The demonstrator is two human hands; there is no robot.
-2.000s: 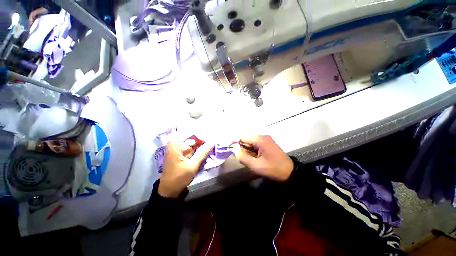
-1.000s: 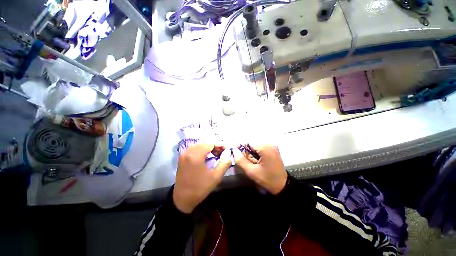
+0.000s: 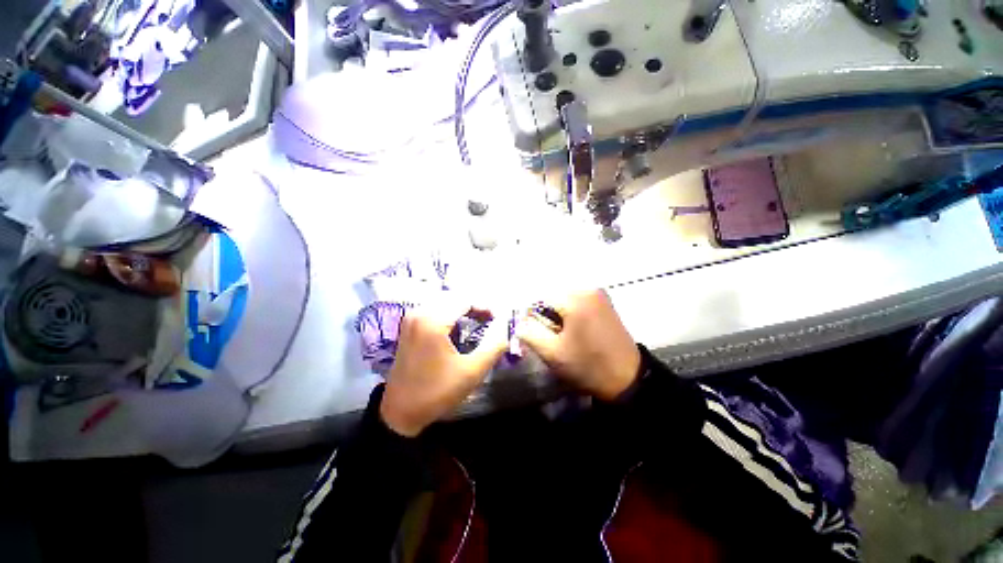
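Observation:
My left hand and my right hand are close together at the table's front edge, below the needle area. Both pinch a small purple piece between thumbs and fingers. A small dark metal tool, perhaps thread snips, shows in my right hand. A gathered purple piece lies on the table beside my left hand; whether it joins the held piece I cannot tell. The presser foot and needle stand above and right of my hands, partly washed out by the lamp's light.
The cream sewing machine spans the upper right. A phone lies under its arm. Curved lilac panels lie left of the head. A bottle and plastic bags are at the left. Purple cloth hangs below the table.
Against two seconds ago, the held purple piece is drawn in smaller between my hands and my fingertips are closer together. The camera view has shifted.

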